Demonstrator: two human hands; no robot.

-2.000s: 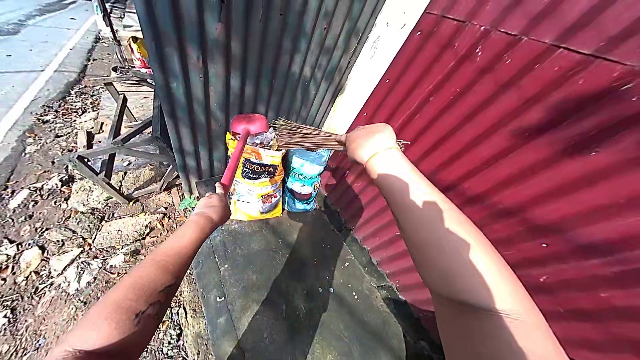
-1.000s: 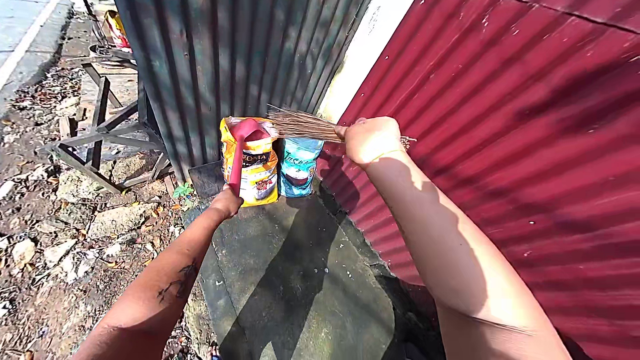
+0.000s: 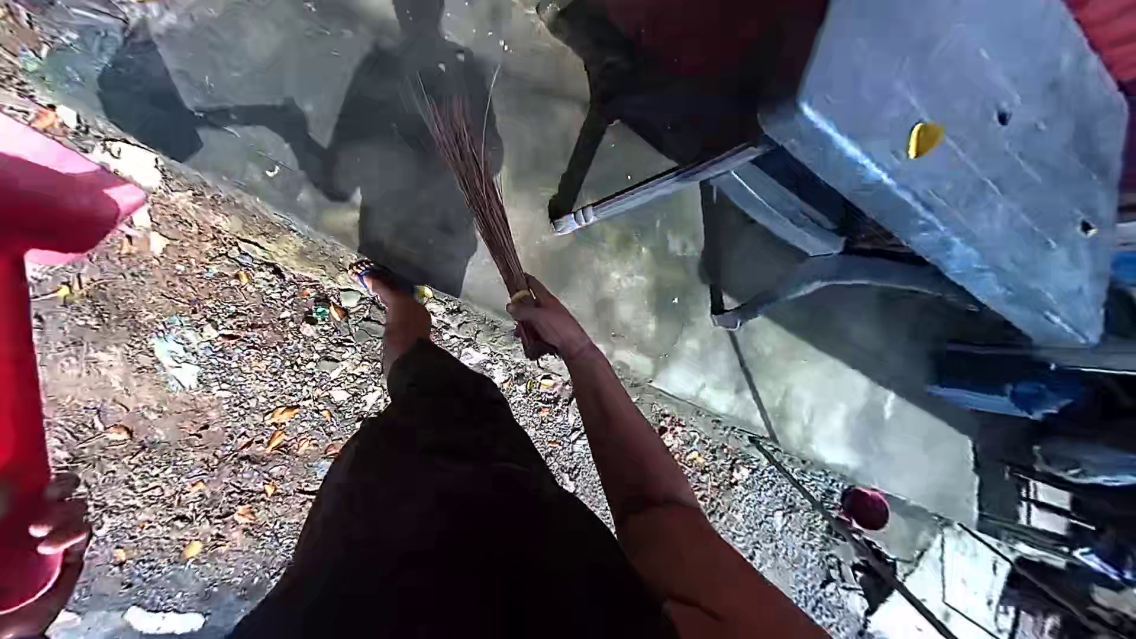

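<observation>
At the left edge, my left hand is closed around the handle of a red plastic long-handled tool, probably a dustpan or scoop; its wider pink-red end is cut off by the frame. My right hand grips the bound end of a stick broom near the middle of the view. The broom's thin bristles fan up and left above the concrete slab, where my shadow falls. My foot is at the slab's edge, left of the broom.
A grey table with a yellow object on top stands at the upper right, its legs reaching over the slab. Leaf-strewn gravel lies at the left. A dark red round object and thin poles are at the lower right.
The view has swung strongly away from the corrugated walls and the yellow and blue bags, down to my leg and the ground. Both hands have moved apart, still holding the red tool and the broom.
</observation>
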